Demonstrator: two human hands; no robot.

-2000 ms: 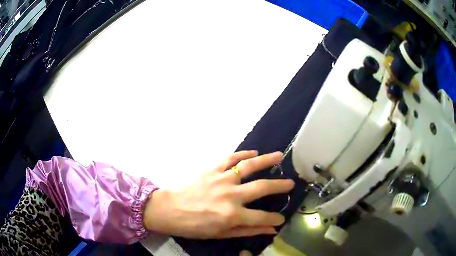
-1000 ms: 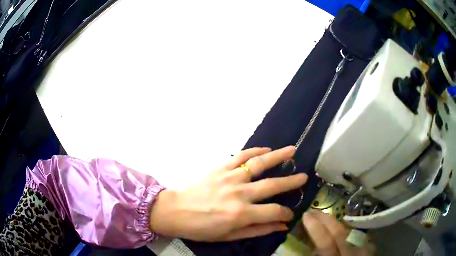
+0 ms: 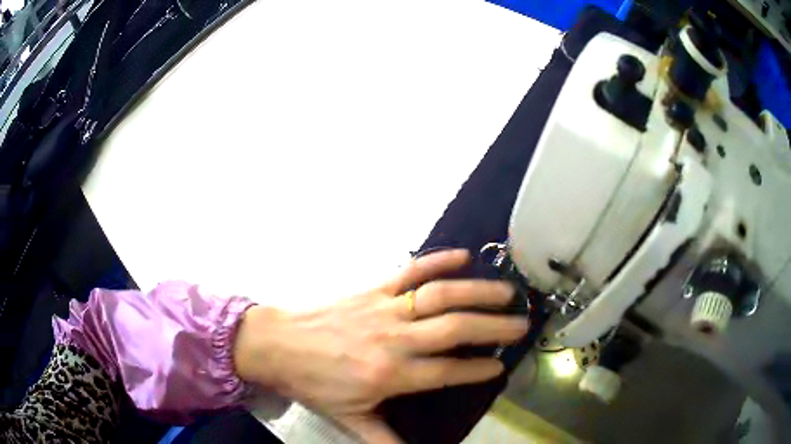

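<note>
A long black cloth strip (image 3: 496, 178) runs diagonally from the upper right down past the left side of the sewing machine head (image 3: 590, 165). My left hand (image 3: 382, 347) lies palm down on the strip's near end, fingers spread towards the needle area, fingertips slightly blurred. It covers most of that end. A silver ring (image 3: 494, 251) shows just beyond my fingers, beside the machine head. The presser foot area (image 3: 568, 301) is small and partly hidden under the head. A lamp spot (image 3: 565, 362) shines beside it. My right hand is not in view.
Grey machine bed (image 3: 659, 403) with yellow tape (image 3: 529, 421) lies at lower right. The white tabletop (image 3: 286, 156) has a ruler scale (image 3: 303, 423) at its near edge. Black work with silver glints (image 3: 52, 130) lies left. A blue bin (image 3: 538, 12) stands behind.
The right hand seen by the needle plate one second ago is gone from view. The silver ring now shows beyond my left fingers. The machine head now hides the strip's silver line.
</note>
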